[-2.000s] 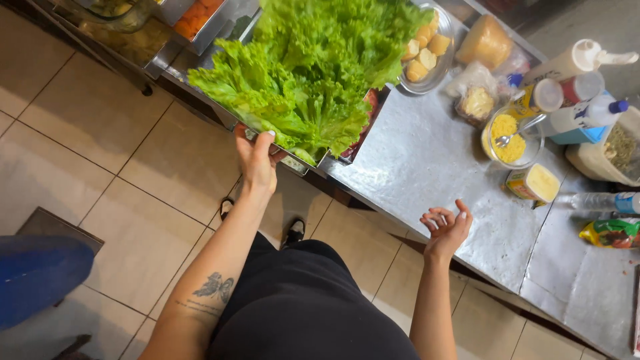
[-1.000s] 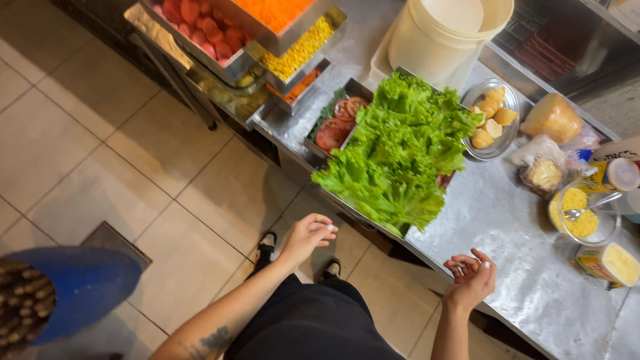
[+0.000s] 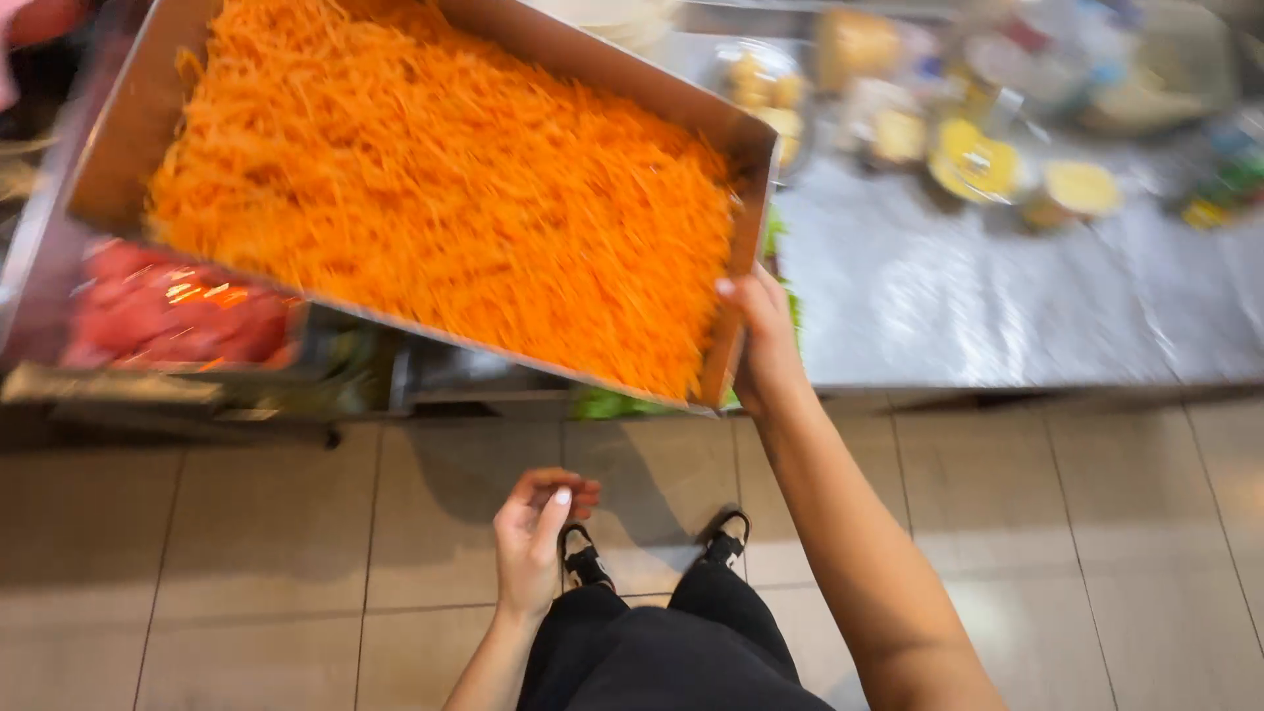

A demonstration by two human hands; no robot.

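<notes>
My right hand (image 3: 765, 341) grips the right end wall of a deep metal tray of shredded carrot (image 3: 444, 197), thumb over the rim and fingers hidden behind it. The tray tilts down to the right above the counter. My left hand (image 3: 543, 528) is below the tray, over the floor, holding nothing, its fingers loosely curled. Under the tray's lower left edge shows a container of red pieces (image 3: 188, 316). Green lettuce (image 3: 617, 403) peeks out below and beside the tray's right end; the rest of it is hidden.
On the steel counter (image 3: 968, 296) at the right are a dish of pale yellow pieces (image 3: 765, 89), a bowl of yellow food (image 3: 973, 163), a tub (image 3: 1081, 188) and blurred packages. The counter's front edge runs across above the tiled floor (image 3: 474, 553). My feet stand close below it.
My right hand, holding nothing before, now grips the carrot tray, which has come over the lettuce. My left hand remains low and empty. The view has turned.
</notes>
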